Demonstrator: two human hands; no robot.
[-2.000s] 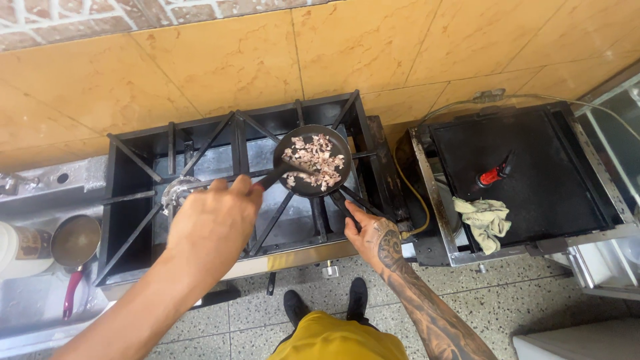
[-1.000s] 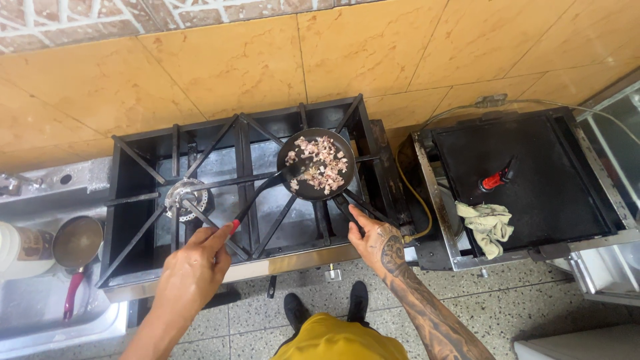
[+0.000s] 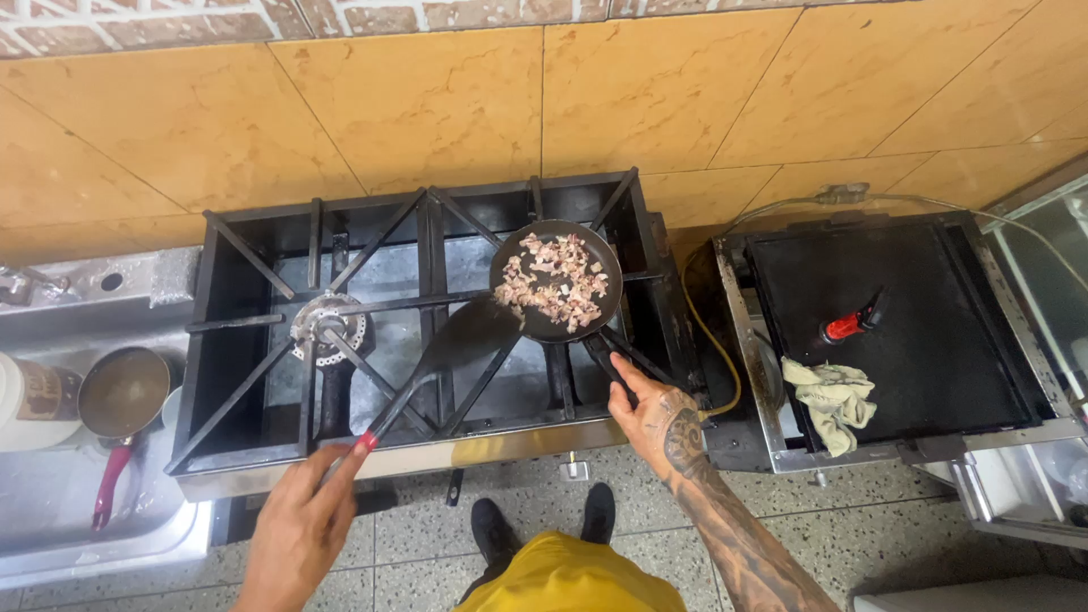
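A small black frying pan (image 3: pixel 557 327) rests over the right burner of a gas stove (image 3: pixel 432 255). Small pieces of chopped pinkish food (image 3: pixel 565 280), perhaps meat, are spread in it. My right hand (image 3: pixel 650 416) grips the pan's handle on its near side. A black cooking spatula (image 3: pixel 467 336) with a red band on its handle is in my left hand (image 3: pixel 306 510). Its broad, blurred head is at the pan's left edge, beside the food. The left burner (image 3: pixel 327 329) has no pan on it.
At the left, a sink (image 3: pixel 51 484) holds a saucepan with a red handle (image 3: pixel 126 395) and a white tub (image 3: pixel 30 404). On the right, a black griddle (image 3: pixel 901 340) carries a red and black lighter-like object (image 3: pixel 850 323) and a crumpled cloth (image 3: pixel 833 399). A yellow hose (image 3: pixel 718 336) runs between stove and griddle.
My left hand has moved down and left from beside the stove's middle, drawing the spatula from inside the pan to its left edge. The food is spread differently. My right hand stays on the handle.
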